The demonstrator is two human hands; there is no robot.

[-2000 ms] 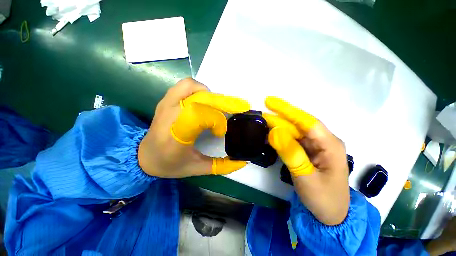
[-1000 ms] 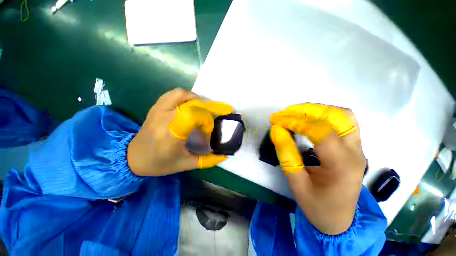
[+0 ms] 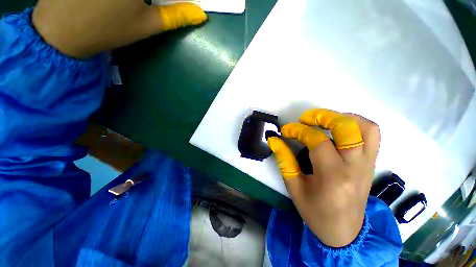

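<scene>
A black watch unit (image 3: 253, 136) rests at the near left part of the white foam sheet (image 3: 224, 128), with a bright patch at its right. My right hand (image 3: 336, 180), in yellow finger cots, has its thumb and forefinger closed at the unit's right edge. A tiny dark bit shows between the tips; I cannot tell if it is part of the unit. Another black piece (image 3: 304, 160) is partly hidden behind my right hand. My left hand (image 3: 99, 26) is at the top left, cut off by the top edge. Its cotted thumb lies below a white pad (image 3: 224, 5); its other fingers are out of view.
Two more black units, one dark (image 3: 388, 189) and one with a bright face (image 3: 412, 207), lie right of my right hand. A greyish clear film (image 3: 407, 68) lies on the sheet. Small white labels (image 3: 115, 75) are beside my left sleeve on the green bench (image 3: 172, 99).
My left hand has let go of the watch unit and moved up and left to the pad. The unit is now on the sheet at my right fingertips. The view has shifted.
</scene>
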